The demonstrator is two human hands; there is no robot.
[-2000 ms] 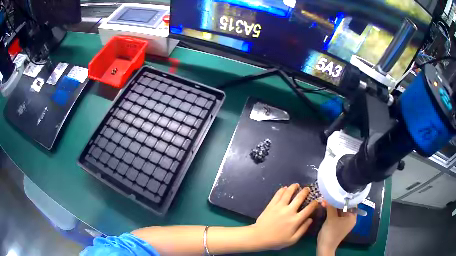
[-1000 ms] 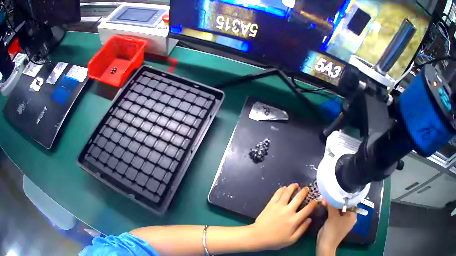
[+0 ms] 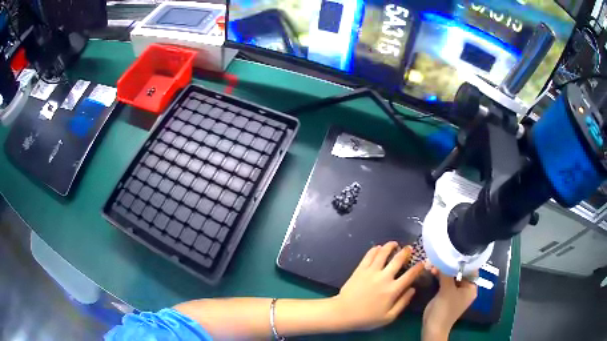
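Note:
My left hand [image 3: 378, 288] lies palm down on the black base plate [image 3: 313, 233], its fingertips at a patch of tiny parts [image 3: 418, 253] beside the white ring light [image 3: 436, 243]. Whether it grips a part cannot be told. My right hand [image 3: 449, 303] is at the ring light's near edge, fingers bent and partly hidden under it; any tool in it is hidden. The microscope [image 3: 496, 210] stands over the plate's right side. The monitor [image 3: 399, 40] shows enlarged parts with printed characters. A pile of dark, glinting components [image 3: 347, 198] lies on the plate.
A flat silvery piece [image 3: 358, 147] lies at the plate's far edge. The black pocket tray [image 3: 200, 180] is to the left. Behind it are a red bin [image 3: 156, 78] with few tiny parts and a white instrument [image 3: 180, 30]. A second black plate [image 3: 56, 143] is at far left.
The magnified parts on the monitor have shifted and turned; the characters now run vertically. My hands have barely moved.

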